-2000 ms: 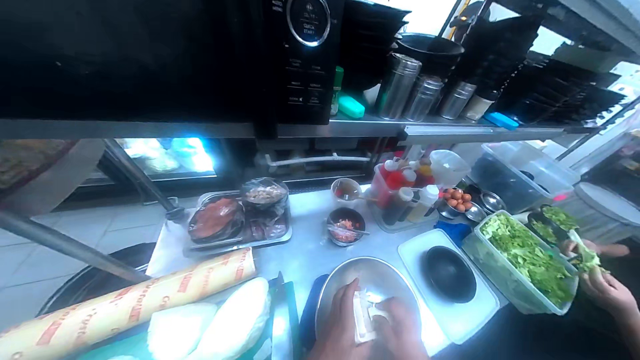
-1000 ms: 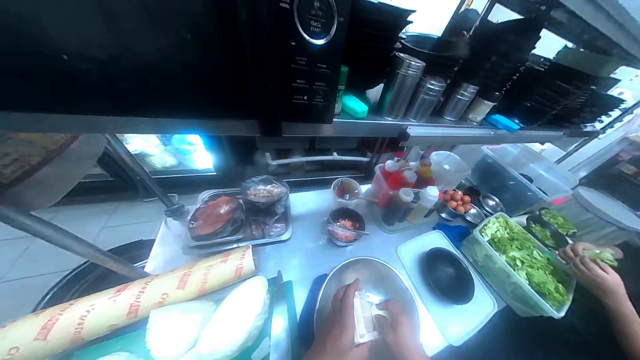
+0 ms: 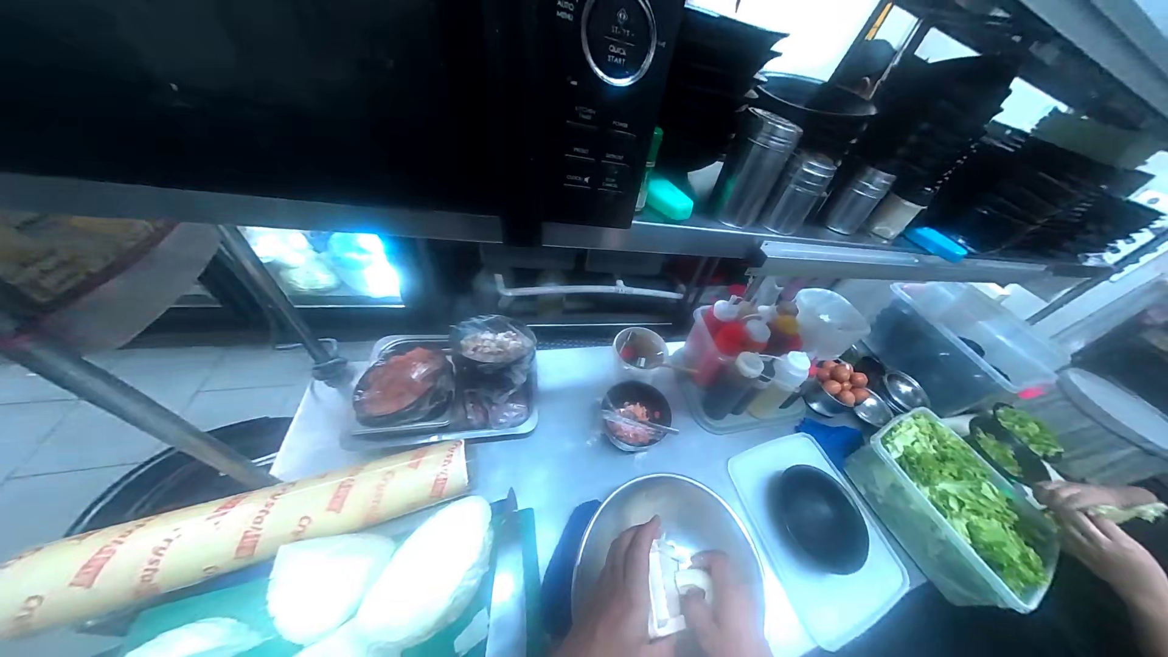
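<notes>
Over a steel mixing bowl [image 3: 639,497] at the bottom middle, my left hand [image 3: 620,593] grips a small white block-like item [image 3: 664,607]; whether it is food or a wrapped pack, I cannot tell. My right hand [image 3: 721,598] has its fingers curled round a pale piece pressed against that item's right side. Left of the bowl lie a knife [image 3: 506,584] and large white vegetable pieces [image 3: 424,575] on a green cutting board [image 3: 219,598]. A black bowl [image 3: 817,520] rests on a white plastic lid [image 3: 867,602] to the right.
A co-worker's hands [image 3: 1095,529] hold leafy pieces beside a lettuce tub [image 3: 958,511]. Behind stand squeeze bottles [image 3: 744,365], a bowl of eggs [image 3: 839,383], a small bowl of chopped food [image 3: 636,415] and a meat tray [image 3: 447,438]. A wrap roll [image 3: 237,529] lies left; a steel shelf [image 3: 584,234] crosses above.
The co-worker's hands at the right have shifted about the leafy pieces. My own hands stay over the bowl, with only small finger movements.
</notes>
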